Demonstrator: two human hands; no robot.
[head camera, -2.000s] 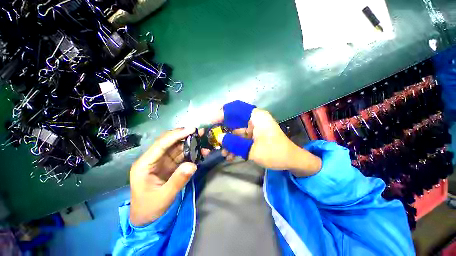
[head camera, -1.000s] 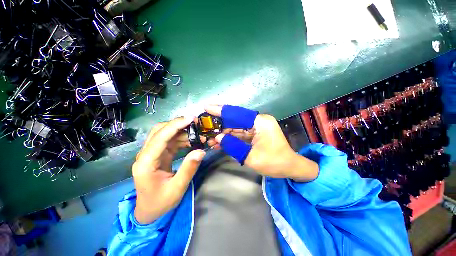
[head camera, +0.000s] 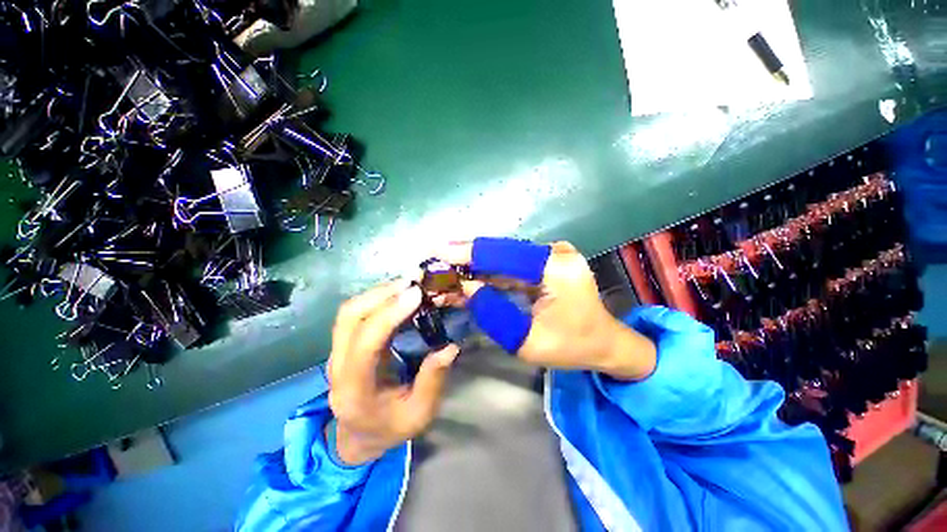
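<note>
My left hand (head camera: 379, 369) is at my chest, its fingers and thumb around a black binder clip (head camera: 430, 324). My right hand (head camera: 556, 312), with blue wraps on its thumb and a finger, meets it from the right. Between the fingertips of my right hand is a small dark piece with a brownish face (head camera: 441, 282), touching the black clip. What exactly this piece is cannot be told. A tangled heap of black binder clips with silver wire handles (head camera: 237, 197) lies on the left of the green bench.
The green bench (head camera: 467, 114) runs across the view. A white paper sheet (head camera: 680, 57) lies at the upper right with a dark marker or pen (head camera: 768, 57) on it. Below the bench edge at right, a red tray (head camera: 883, 421) holds rows of black clips.
My left hand has moved right and slightly down, closer to my right hand. The small piece between the hands now shows a darker, brownish face instead of a yellow-orange one.
</note>
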